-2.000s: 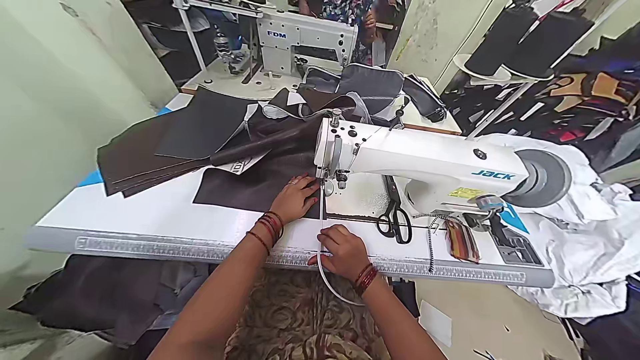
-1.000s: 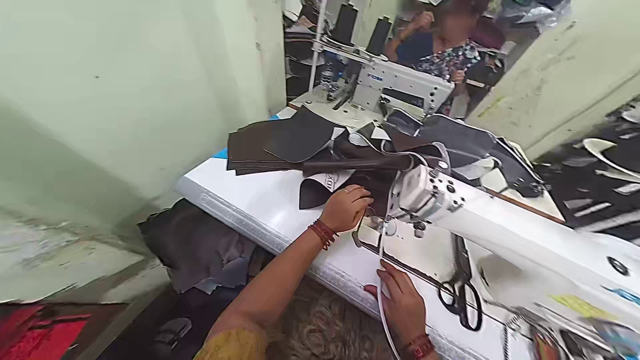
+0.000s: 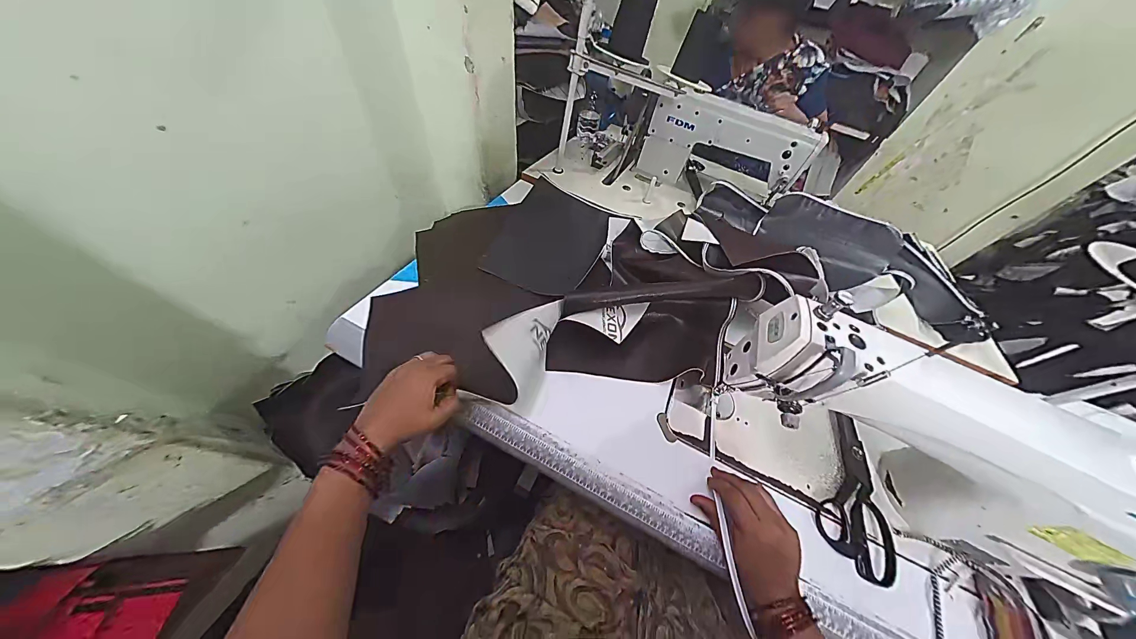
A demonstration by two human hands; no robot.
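Observation:
At the table's front edge, my left hand [image 3: 411, 404] grips the lower edge of a dark brown leather-like panel [image 3: 435, 333], whose pale backing shows where it folds. My right hand [image 3: 754, 532] rests near the front edge with a narrow white cord [image 3: 723, 524] between thumb and fingers; the cord runs up to the needle area of the white sewing machine [image 3: 799, 351]. Another dark piece [image 3: 630, 351] lies left of the needle, joined to more white-edged material behind. Black-handled scissors [image 3: 856, 532] lie right of my right hand.
A measuring scale [image 3: 586, 479] runs along the table's front edge. Behind stands a second sewing machine [image 3: 728, 146], with a person beyond it. White-edged dark pieces [image 3: 834, 235] are stacked at the back right. A pale wall [image 3: 266, 177] rises at left, and dark material [image 3: 311, 408] hangs below the table.
My left hand has moved from beside the needle leftward to the brown panel and taken hold of its edge. My right hand stays by the cord. The view has turned left.

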